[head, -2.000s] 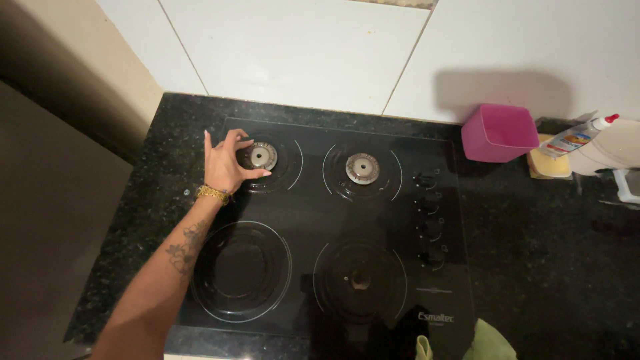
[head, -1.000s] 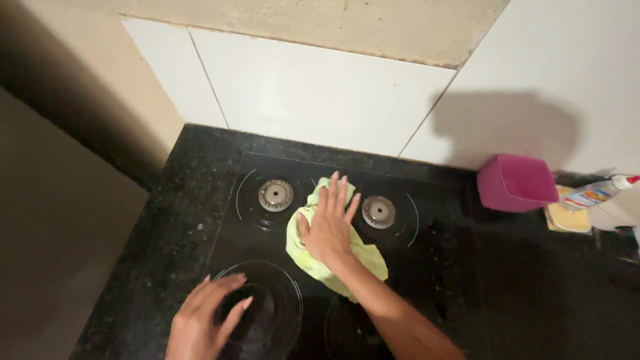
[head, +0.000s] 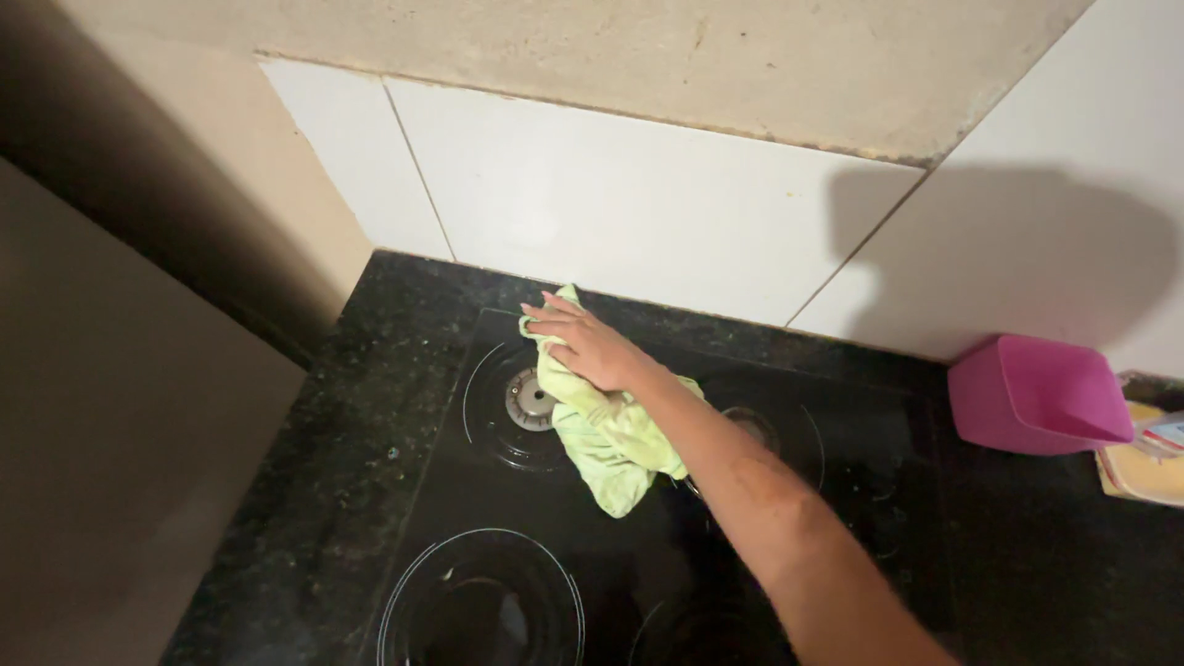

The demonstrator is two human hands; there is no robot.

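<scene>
My right hand point(head: 592, 347) lies on a light green cloth point(head: 615, 453), near the back left part of a black glass cooktop point(head: 629, 564). The cloth is bunched under the palm and trails down and to the right. Its edge meets or partly covers the back left burner point(head: 531, 400). My forearm passes in front of the back right burner point(head: 751, 427), which shows only in part. A dark round recess point(head: 481, 610) lies at the front left of the cooktop. My left hand is out of the frame.
A pink plastic container point(head: 1036, 393) stands on the dark speckled counter point(head: 324, 472) at the right, beside a yellow item point(head: 1147, 467) in a tray. White tiles point(head: 610, 194) line the wall behind. A large dark panel point(head: 111, 416) stands at the left.
My right hand and the cloth have moved left and back, from between the rear burners to beside the back left one. My left hand, over the front left recess a second ago, has left the view.
</scene>
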